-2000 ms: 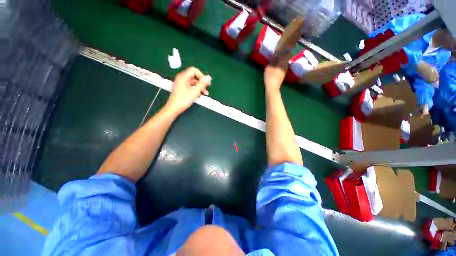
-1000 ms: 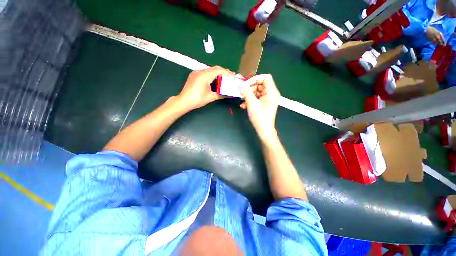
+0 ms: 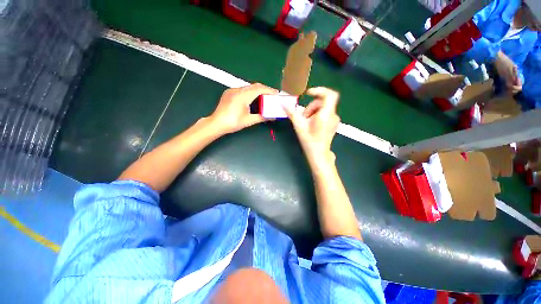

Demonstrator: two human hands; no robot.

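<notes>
A small red box with a white top [image 3: 277,106] is held over the white edge strip. Its brown cardboard lid flap [image 3: 297,64] stands open on the far side. My left hand [image 3: 240,108] grips the box from its left end. My right hand [image 3: 318,116] is at the box's right end, with fingertips on the white part and the other fingers raised. Whether the right fingertips pinch a small piece is not clear.
Red boxes stand on the green belt [image 3: 196,35] beyond the white strip. Filled boxes [image 3: 420,189] stand at right near a metal post [image 3: 468,135]. Clear trays [image 3: 35,113] are stacked at left. Another worker's hand [image 3: 507,70] is at upper right.
The loose white piece on the belt has gone out of view. Boxes on the belt have shifted right. My right fingers have spread and lifted a little; my left hand still grips the box.
</notes>
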